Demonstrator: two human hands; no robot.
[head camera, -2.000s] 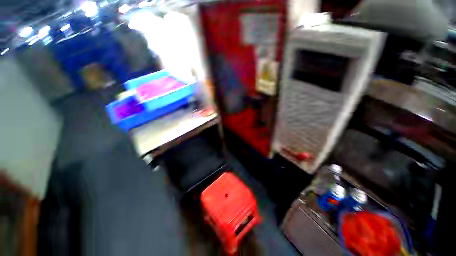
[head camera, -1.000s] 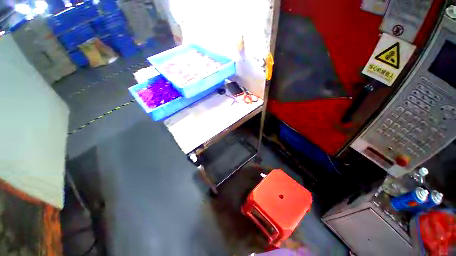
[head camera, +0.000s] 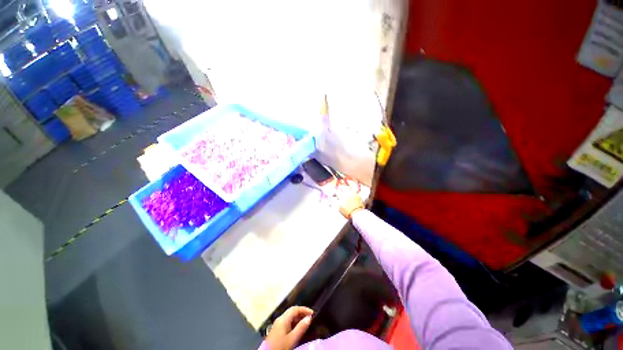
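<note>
My right hand (head camera: 347, 203) reaches out to the back right corner of the white table (head camera: 273, 239), beside the orange-red handled scissors (head camera: 352, 183) and a small dark flat rectangle (head camera: 317, 171). Glare hides its fingers, so its grip is unclear. My left hand (head camera: 289, 329) is low at the table's near edge, fingers curled; I cannot tell whether it holds anything. A light blue tote of pale pink pieces (head camera: 236, 154) overlaps a lower blue tote of dark purple pieces (head camera: 181, 202) on the table.
The red safety door (head camera: 464, 222) with a dark window stands right of the table. A yellow-orange handled tool (head camera: 385, 145) hangs at the door post. A red stool (head camera: 403, 331) is partly hidden below my right arm. A blue spray can (head camera: 601, 319) is at the lower right. Blue stacks stand far left.
The view has moved closer to the table and totes. Both my hands have come into view, the right one reaching to the scissors corner. The red stool is now mostly hidden.
</note>
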